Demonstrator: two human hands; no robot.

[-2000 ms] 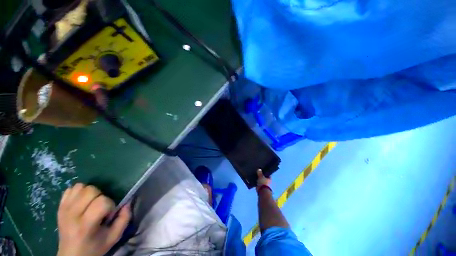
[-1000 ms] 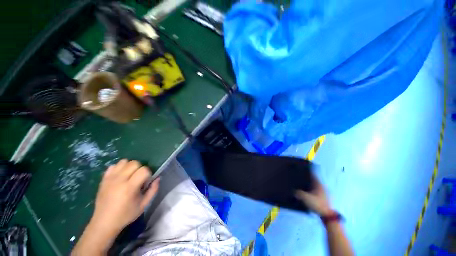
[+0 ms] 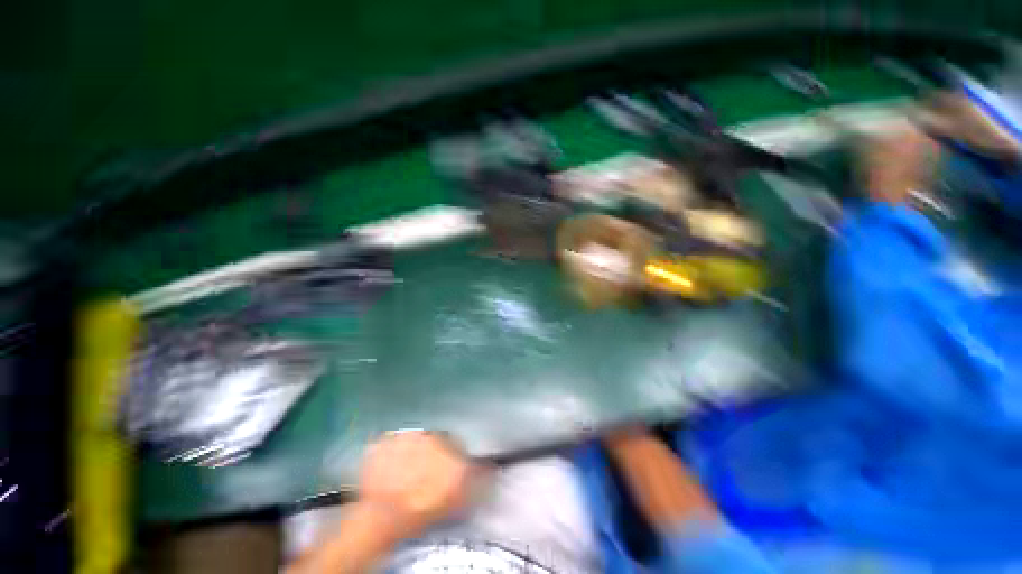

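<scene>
The picture is strongly blurred. My left hand (image 3: 415, 477) is curled at the front edge of the green bench (image 3: 392, 392); whether it grips anything is unclear. My right forearm (image 3: 661, 477) reaches up from the lower right to the bench edge, where the hand itself cannot be made out. The black tray-like sheet cannot be made out. White scraps (image 3: 504, 314) lie on the bench beyond my left hand.
The yellow soldering station (image 3: 728, 275) and brown cardboard tube (image 3: 605, 264) stand at the back. A silver and dark pile (image 3: 219, 387) lies left, beside yellow tray edges (image 3: 103, 437). A white rail (image 3: 415, 228) runs behind. A person in a blue smock (image 3: 919, 303) is at right.
The view has swung left and up towards the bench and rail. My right forearm is now at the bench edge; the black sheet it held out at right is no longer visible.
</scene>
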